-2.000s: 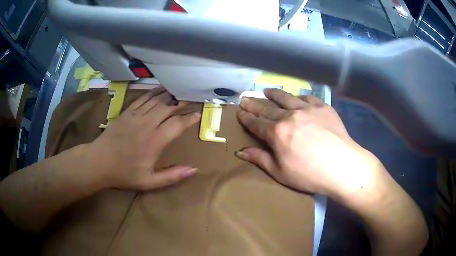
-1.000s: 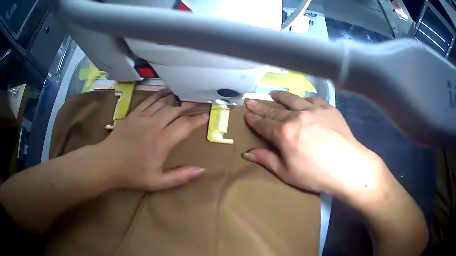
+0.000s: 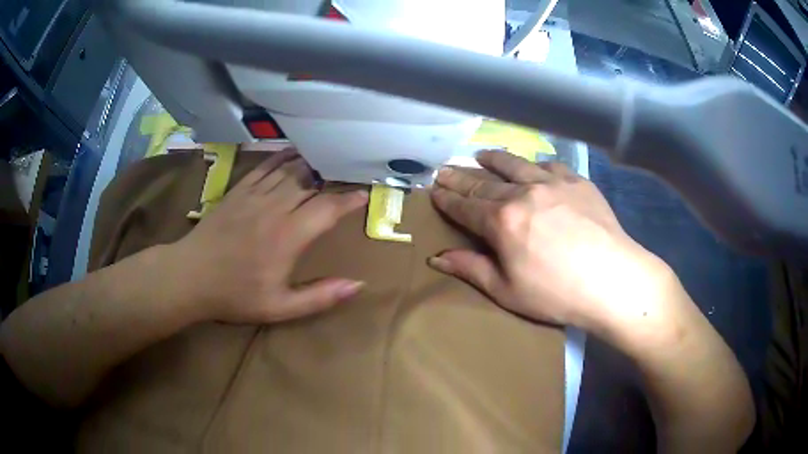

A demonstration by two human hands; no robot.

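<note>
A large tan garment body (image 3: 354,372) lies over the pale template plate (image 3: 574,381), with a seam down its middle. The yellow-taped work clamp (image 3: 384,213) rests on the cloth with one hooked arm between my hands and another at the left. My left hand (image 3: 257,239) lies palm down on the cloth, fingers spread, fingertips at the machine head (image 3: 372,133). My right hand (image 3: 540,239) lies palm down on the cloth right of the clamp arm, thumb apart. Neither hand grips anything. The needle is hidden by the machine head.
The grey tube and paddle of the sewing lamp (image 3: 709,142) cross above my hands and block part of the view. Yellow tape (image 3: 514,137) shows behind my right hand. The dark blue-grey table (image 3: 660,217) is at the right. Grey equipment stands at the far left and back right.
The clamp arms and cloth have shifted slightly away from me since a second ago, after a small shift to the right before that. Both hands stay flat on the cloth.
</note>
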